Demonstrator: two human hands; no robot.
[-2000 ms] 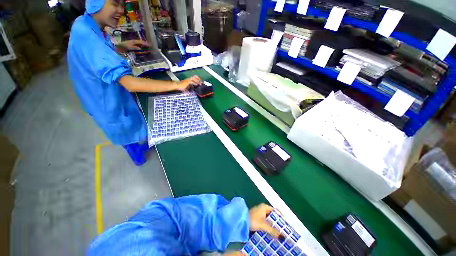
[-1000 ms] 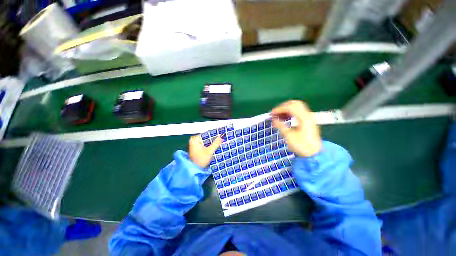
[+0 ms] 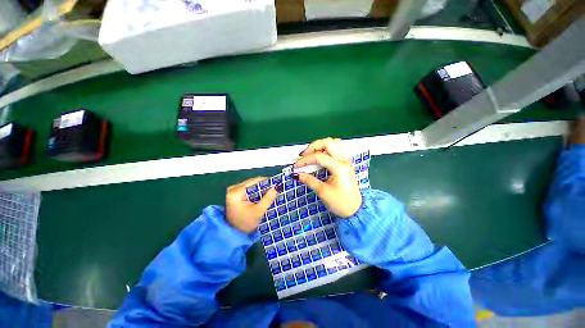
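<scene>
The label sheet, with rows of small blue shiny rectangles, is held over the green worktable. My left hand grips its upper left edge, thumb on top. My right hand is at the sheet's top edge with thumb and forefinger pinched on the white backing strip. Whether a single sticker is between these fingers cannot be told. A black product unit lies on the conveyor beyond my left hand, with a white label and a small blue sticker on top.
More black units lie on the green conveyor at left and right. A grey metal post crosses at right. A white foam box stands beyond the belt. Gridded sheets lie far left. Another person's blue sleeve is at right.
My right hand has moved left along the sheet's top edge, closer to my left hand. The black units and foam box appear farther left; the unit at right stands nearer the middle.
</scene>
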